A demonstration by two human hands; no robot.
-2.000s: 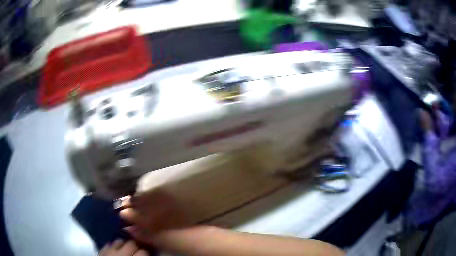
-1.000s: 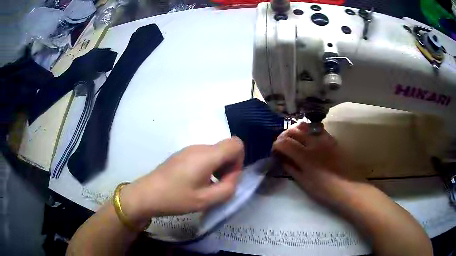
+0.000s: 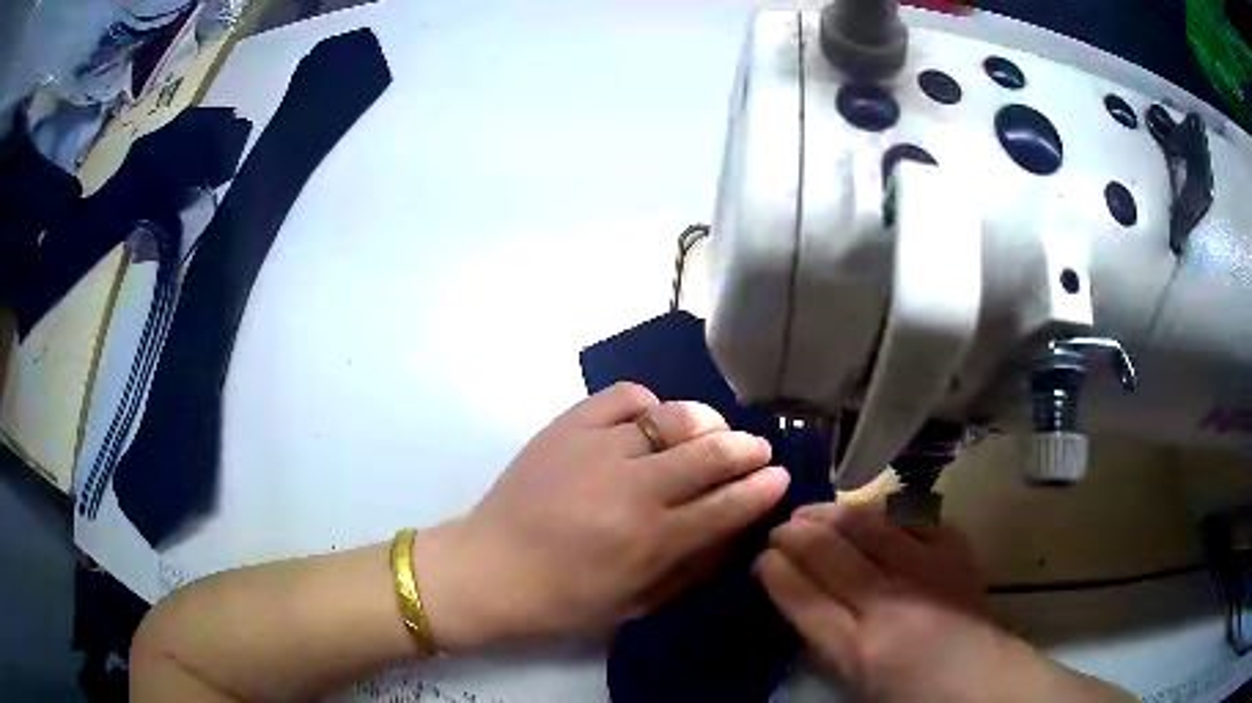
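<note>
A dark navy collar piece (image 3: 703, 646) lies under the machine head, its angled end showing left of the needle area. My left hand (image 3: 618, 501) lies flat over it, fingertips near the needle area. My right hand (image 3: 879, 591) is at the right edge of the cloth, fingers bent and pressed on it, just below the machine head. The needle and presser foot are mostly hidden by the white sewing machine (image 3: 851, 234). Another dark collar piece (image 3: 234, 295) lies at the left, beside striped-looking stacked strips (image 3: 137, 371).
More dark cloth (image 3: 137, 186) lies on a pale wooden board (image 3: 48, 398) at the far left. A thin dark loop (image 3: 685, 261) stands left of the machine head. Part of a green basket (image 3: 1219, 48) shows at the top right.
My left hand has moved from holding up the pale strip to lying flat on the dark cloth. The pale strip no longer shows there. The view is closer to the machine head.
</note>
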